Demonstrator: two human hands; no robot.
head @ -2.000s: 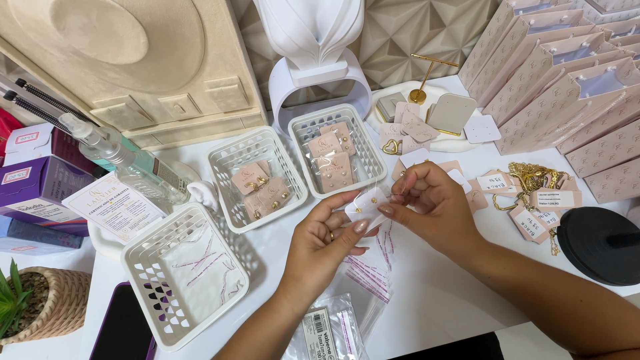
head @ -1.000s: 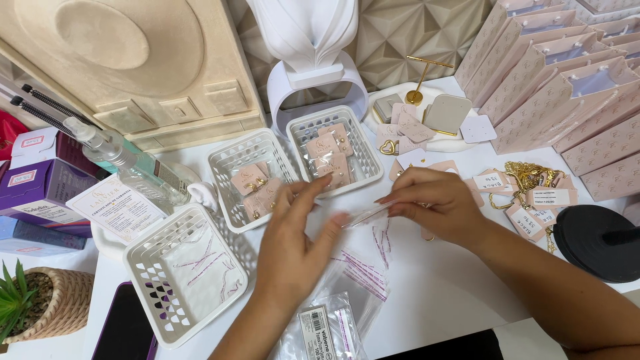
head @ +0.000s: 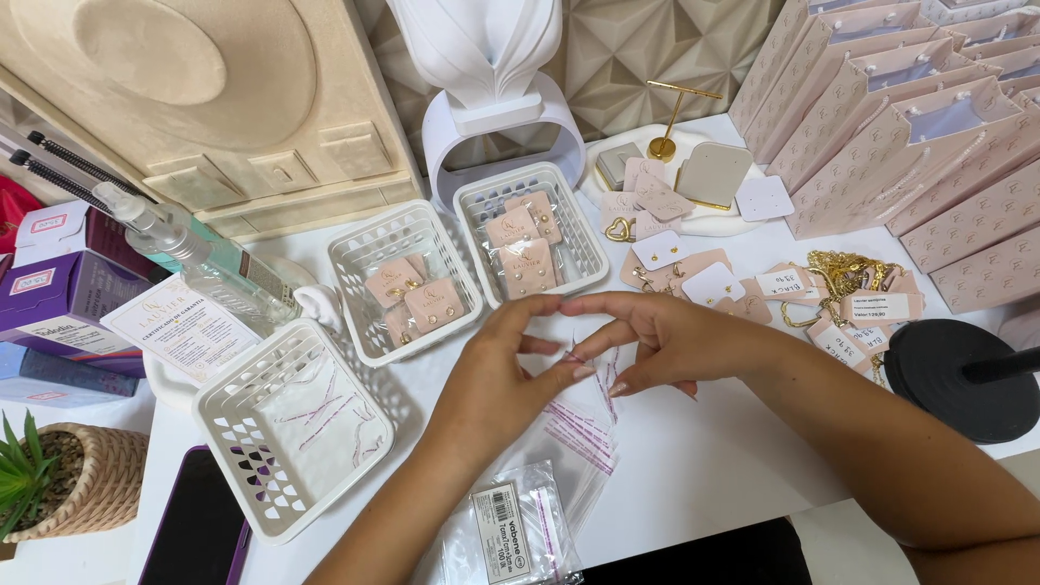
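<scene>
My left hand [head: 497, 378] and my right hand [head: 668, 335] meet above the middle of the table, index fingertips touching. A thin, purple-marked strip [head: 573, 355] shows between my left thumb and a right fingertip; whether the right fingers grip it is unclear. Clear plastic bags with purple-printed strips [head: 581, 439] lie below the hands, beside a labelled bag pack [head: 502, 528]. A white card with gold stud earrings [head: 660, 250] lies behind my right hand. Pink earring cards [head: 526, 260] in clear bags sit in the back white basket [head: 597, 272], others in the middle basket [head: 345, 313].
The front-left basket [head: 213, 422] holds peeled strips. A phone [head: 191, 520], potted plant [head: 77, 479] and spray bottle [head: 195, 252] stand or lie left. Right are tagged gold chains [head: 849, 272], a black round base [head: 946, 378] and pink paper bags [head: 886, 154].
Two seconds ago both hands held a white card with earrings; it is no longer visible between them. My left hand has moved from near the baskets to meet my right fingertips.
</scene>
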